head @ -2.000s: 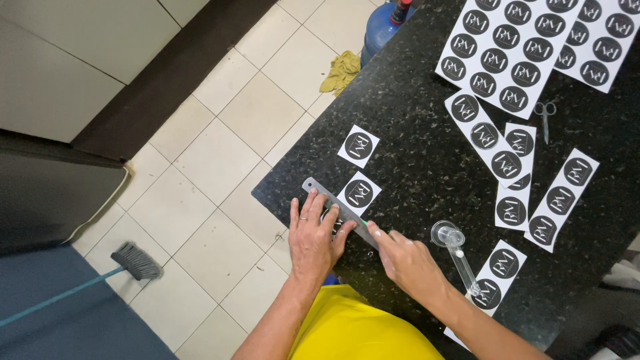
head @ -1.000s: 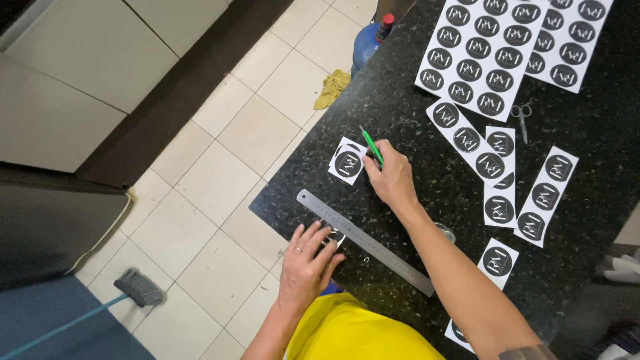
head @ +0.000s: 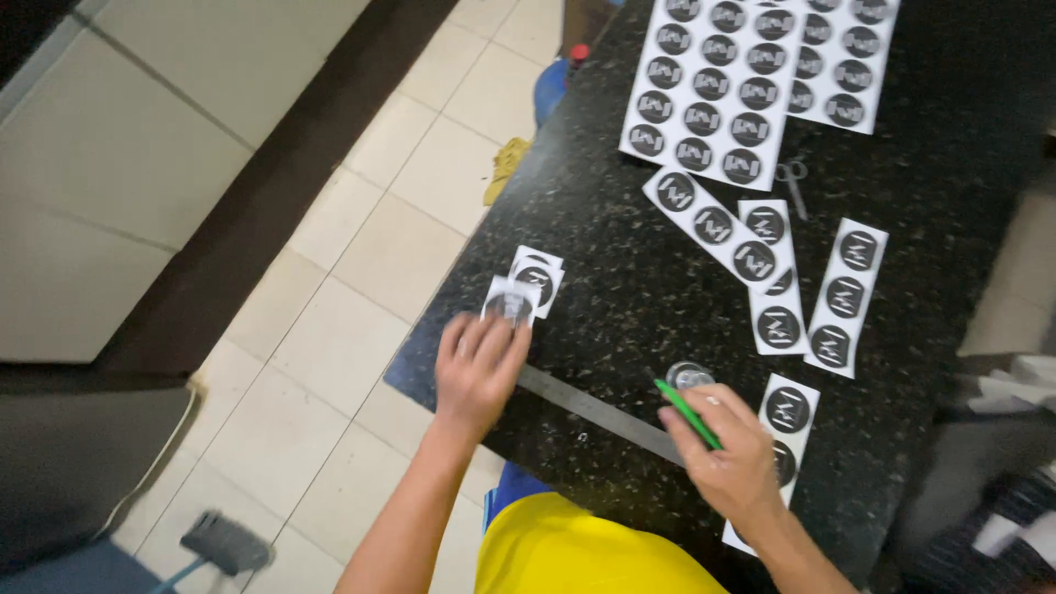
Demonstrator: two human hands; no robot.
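Note:
My left hand [head: 478, 363] has its fingertips on a square paper piece with a dark round print [head: 510, 302], which partly overlaps other cut squares [head: 538, 279] on the black speckled countertop. In my right hand [head: 726, 450] is a slim green cutting tool or pen [head: 689, 417], its tip raised toward the left. A steel ruler [head: 594, 406] lies between my hands, its ends near or under them. Just beyond my right hand sits a small clear round object [head: 690, 374]. A strip of round prints [head: 792, 412] runs partly behind my right hand.
Printed sheets [head: 709, 107] lie at the far side, with small scissors [head: 794, 188] beside them. Several strips [head: 848, 297] rest at the right of the countertop. Beyond its left edge are floor tiles, a yellow cloth [head: 506, 169], a blue bottle [head: 549, 92] and a broom [head: 223, 543].
My left hand has left the ruler and moved up to the cut squares, with another square at its fingertips. My right hand has drawn back from the squares toward the right, still holding the green tool.

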